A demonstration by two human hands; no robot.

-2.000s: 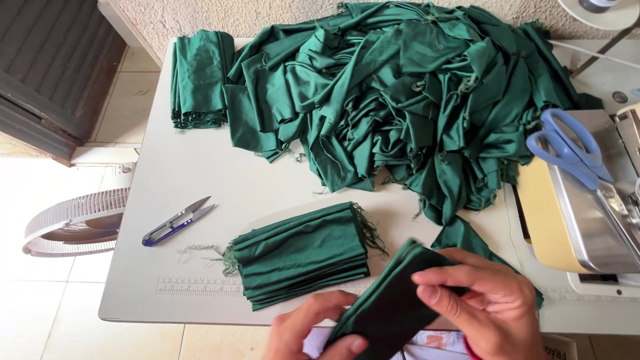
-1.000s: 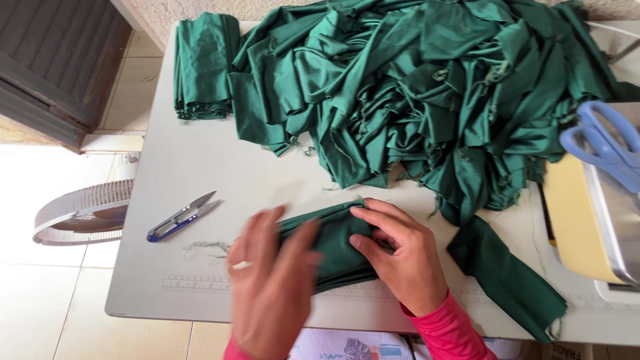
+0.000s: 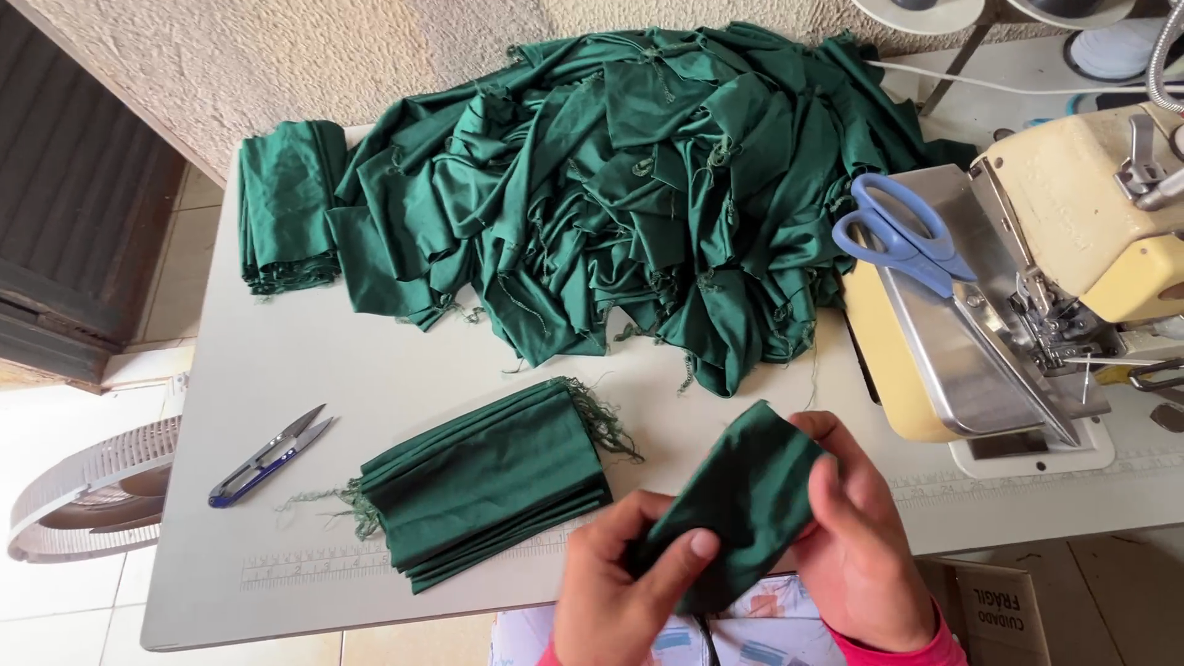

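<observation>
My left hand [image 3: 629,573] and my right hand [image 3: 860,536] grip a green fabric piece [image 3: 740,504] between them over the table's front edge, one at each end. To its left lies a stack of green fabric pieces [image 3: 490,476] with frayed threads at both ends. Behind is a large loose heap of green fabric [image 3: 629,194], with a second neat stack [image 3: 291,199] at its left. Thread snips [image 3: 270,458] rest on the table at the left.
Blue-handled scissors [image 3: 953,287] lie across the metal plate of a sewing machine [image 3: 1091,203] at right. A ruler scale [image 3: 324,564] runs along the front of the table [image 3: 199,555]. A fan [image 3: 102,490] stands beyond the left edge, and thread cones are at the back right.
One second ago both hands were on the front stack and a separate fabric piece lay to its right. Now the hands are right of the stack, holding a piece up. The view has shifted.
</observation>
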